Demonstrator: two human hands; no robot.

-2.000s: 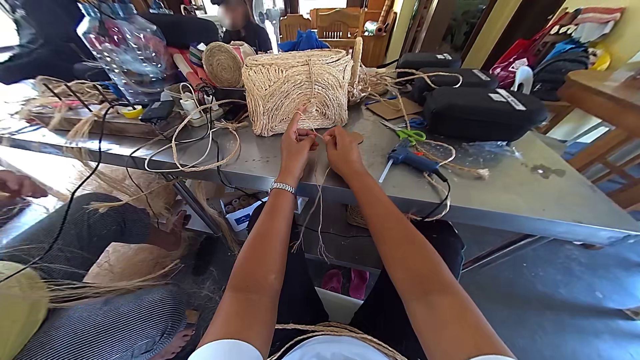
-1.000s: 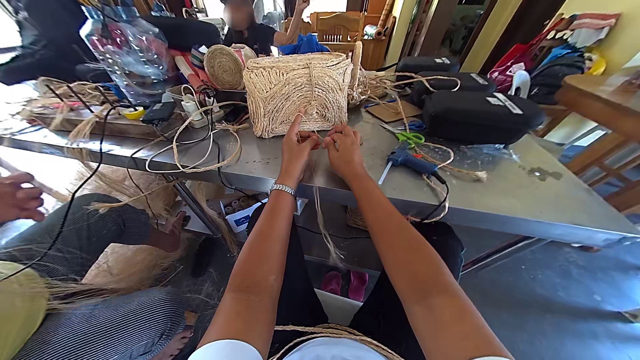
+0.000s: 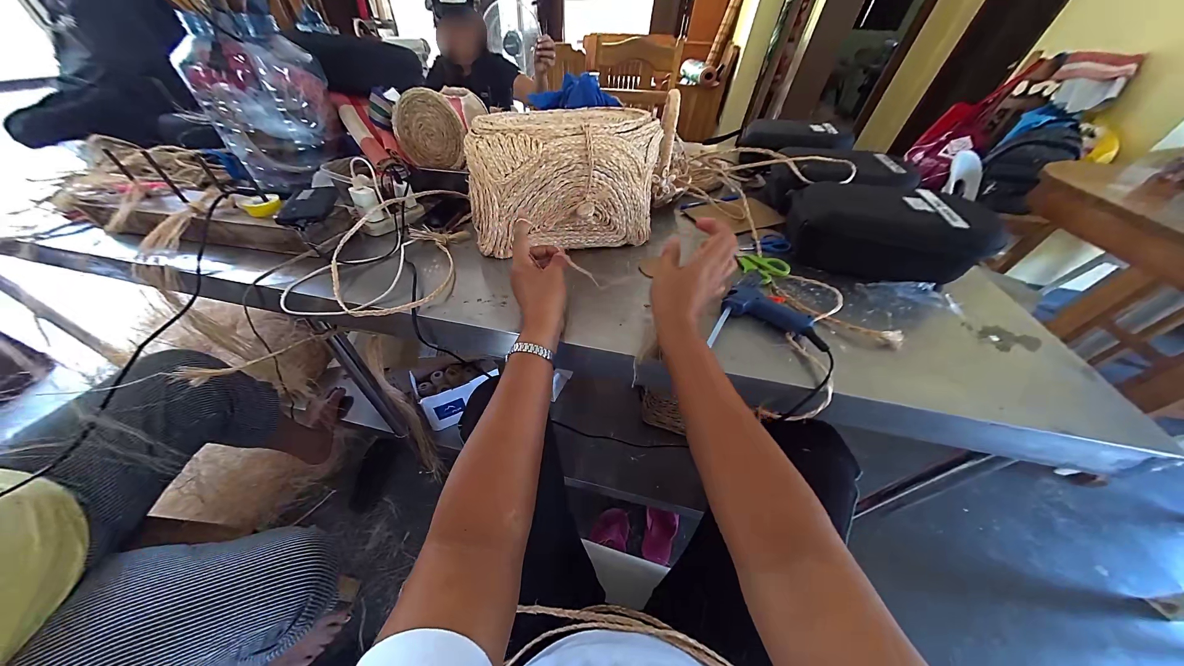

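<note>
A woven bag of coiled natural-fibre braid (image 3: 564,180) stands upright on the metal table. My left hand (image 3: 538,277) is just in front of its lower edge, index finger raised towards the weave, the thumb and other fingers pinching a thin fibre strand (image 3: 581,268) whose loose end points right. My right hand (image 3: 692,273) is apart from it, fingers spread, with nothing seen in it. Right of that hand lie green-handled scissors (image 3: 764,266) and a blue hot glue gun (image 3: 770,310) with its cord. Braided cord (image 3: 856,326) runs beside the glue gun.
Black cases (image 3: 893,231) stand at the right of the metal table (image 3: 980,370). White cable and braid loops (image 3: 370,301), a power strip (image 3: 370,208) and a wooden tray of fibre (image 3: 213,227) lie left. A person (image 3: 472,69) is behind the table; another sits low at left.
My right hand has moved right, away from my left hand, and its fingers have spread; both hands were together at the strand before. The seated person's hand at the left edge is out of view.
</note>
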